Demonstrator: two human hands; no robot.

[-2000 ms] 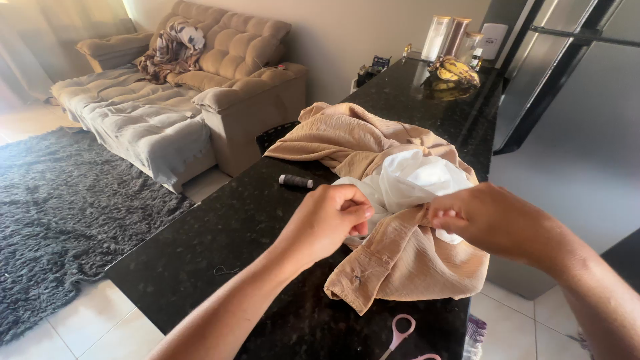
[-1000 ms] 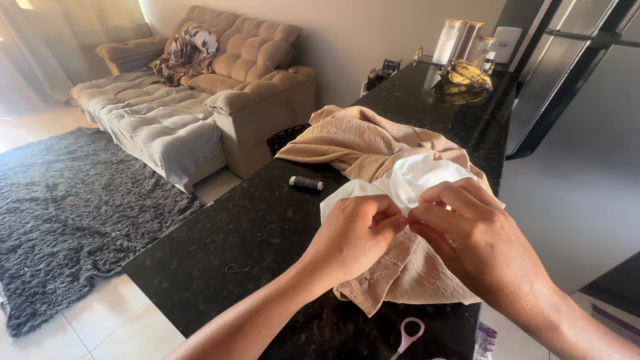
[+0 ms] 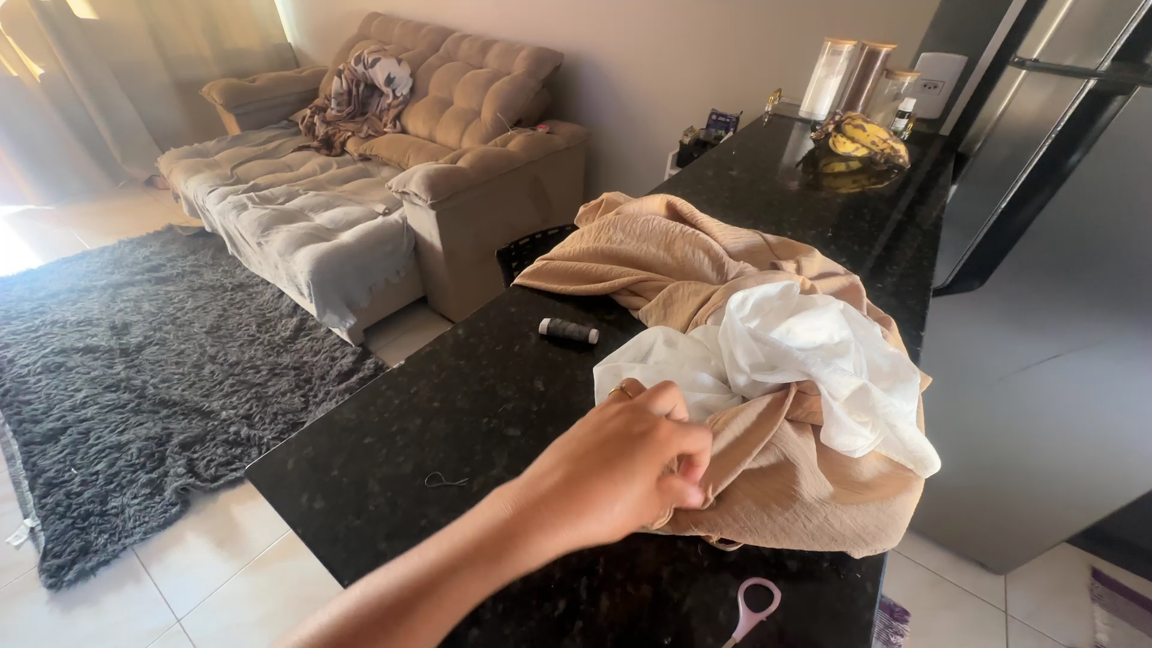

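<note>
My left hand (image 3: pixel 621 459) pinches the near edge of a tan crinkled fabric garment (image 3: pixel 810 504) heaped on the black stone counter. White sheer fabric (image 3: pixel 810 351) lies bunched over the middle of the tan cloth, just beyond my fingers. My right hand is out of the frame. A spool of dark thread (image 3: pixel 569 331) lies on its side left of the cloth. Nearer, a short loose piece of thread (image 3: pixel 445 481) rests on the counter. The pink handle of a pair of scissors (image 3: pixel 756 605) shows at the bottom edge; its blades are out of view.
The black counter (image 3: pixel 360 486) runs away to the back right, with bananas (image 3: pixel 859 139) and lidded glass jars (image 3: pixel 829 79) at its far end. A steel refrigerator (image 3: pixel 1044 387) stands on the right. Left are a tufted brown sofa (image 3: pixel 504 216) and a shaggy grey rug (image 3: pixel 162 387).
My right hand has left the frame; before, both hands were close together at the cloth. My left hand has moved to the tan cloth's near edge. The white fabric now lies uncovered by the hands.
</note>
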